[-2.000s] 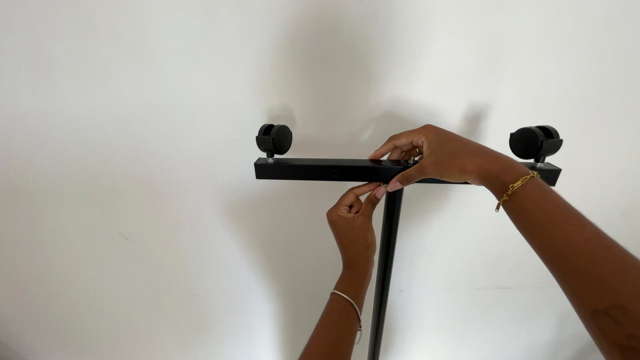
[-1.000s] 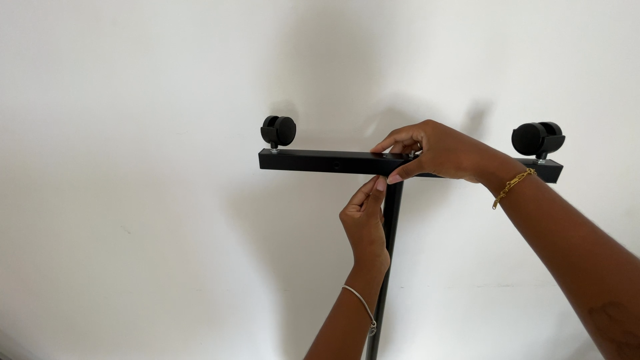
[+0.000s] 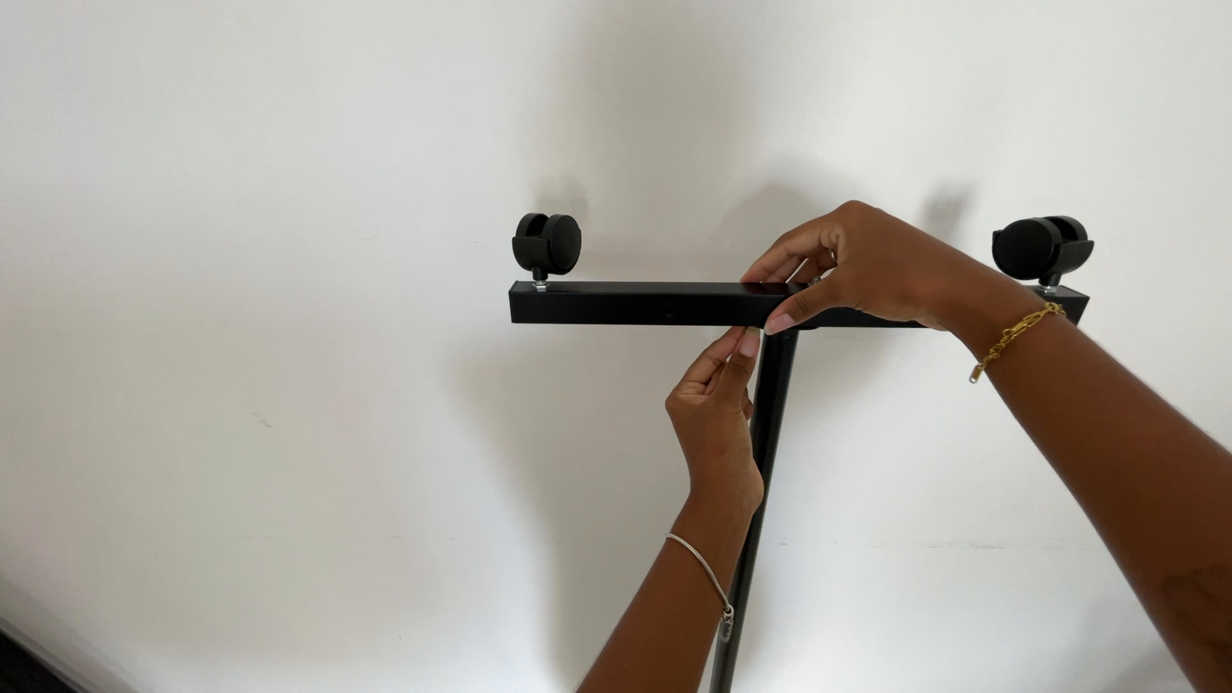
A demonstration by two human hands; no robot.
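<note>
A black metal crossbar point(image 3: 635, 304) lies level across the top of a black upright tube point(image 3: 773, 404). Twin-wheel casters stand wheels-up on its left point(image 3: 547, 244) and right point(image 3: 1041, 247) ends. My right hand point(image 3: 866, 265) grips the bar over the joint, thumb on the front face and fingers behind. Just below the bar, beside the tube, the thumb and fingertips of my left hand point(image 3: 717, 404) are pinched together at its lower edge; whether something small is between them cannot be told.
A pale wall point(image 3: 241, 289) fills the background, with shadows of the arms and frame on it. A dark edge point(image 3: 34, 664) shows at the bottom left corner. The tube runs down out of view.
My left hand has turned at the wrist, and its fingers, earlier against the bar's front lower edge, now pinch just below it. My right hand keeps its grip on the bar.
</note>
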